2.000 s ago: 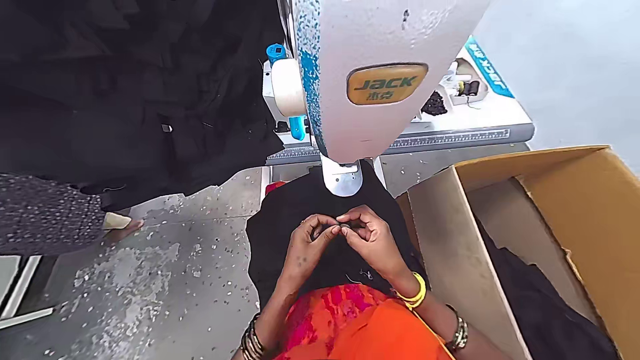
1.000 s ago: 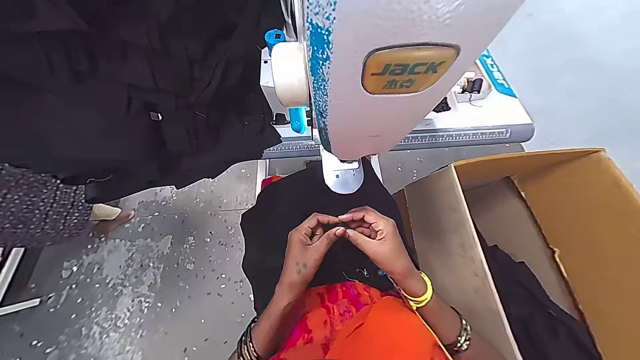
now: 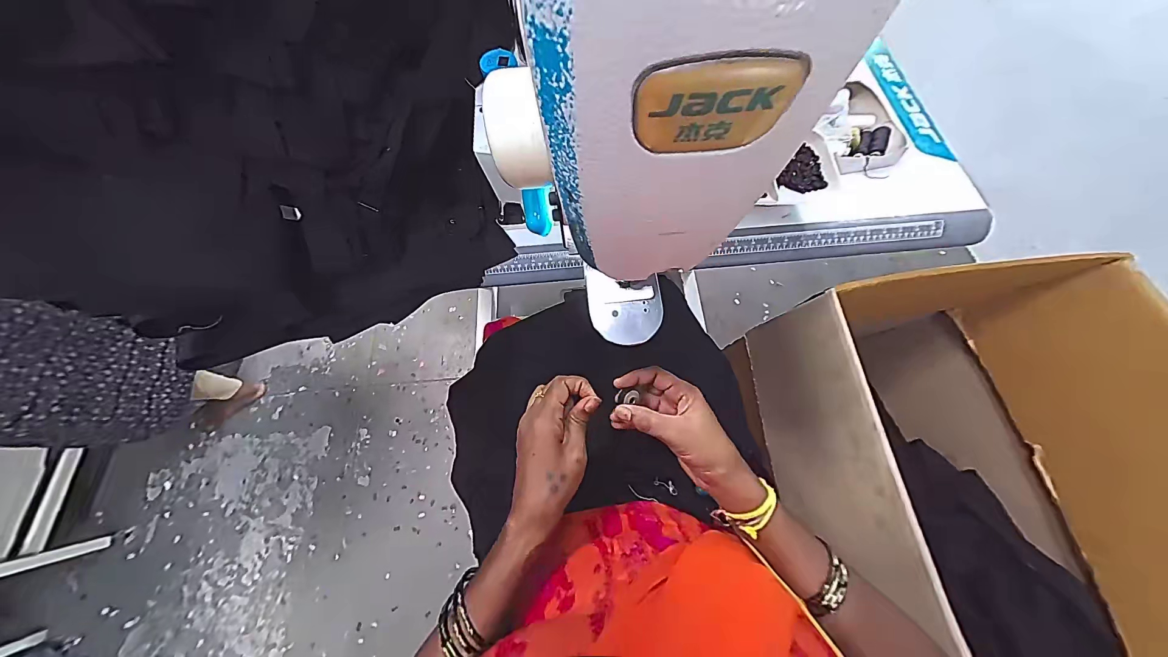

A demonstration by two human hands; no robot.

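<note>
My right hand (image 3: 671, 415) holds a small round metal part (image 3: 629, 397), which looks like a bobbin or bobbin case, between thumb and fingers. Just left of it, my left hand (image 3: 558, 429) has its thumb and fingertips pinched together; whether something thin is between them cannot be told. Both hands are above black fabric (image 3: 602, 456) that lies over the lap and reaches up to the sewing machine's metal arm end (image 3: 624, 315). The white Jack sewing machine head (image 3: 666, 182) rises in front of the hands. Loose thread ends (image 3: 659, 491) lie on the fabric.
Black cloth (image 3: 228, 182) hangs at the upper left, with another person's foot (image 3: 239, 400) below it. An open cardboard box (image 3: 821, 438) holding black fabric (image 3: 995, 557) stands at the right. The machine table (image 3: 912, 205) carries a tray with thread spools (image 3: 870, 140) and dark small pieces (image 3: 803, 171).
My hands were together at the fingertips and have moved apart. The round metal part now shows in my right hand.
</note>
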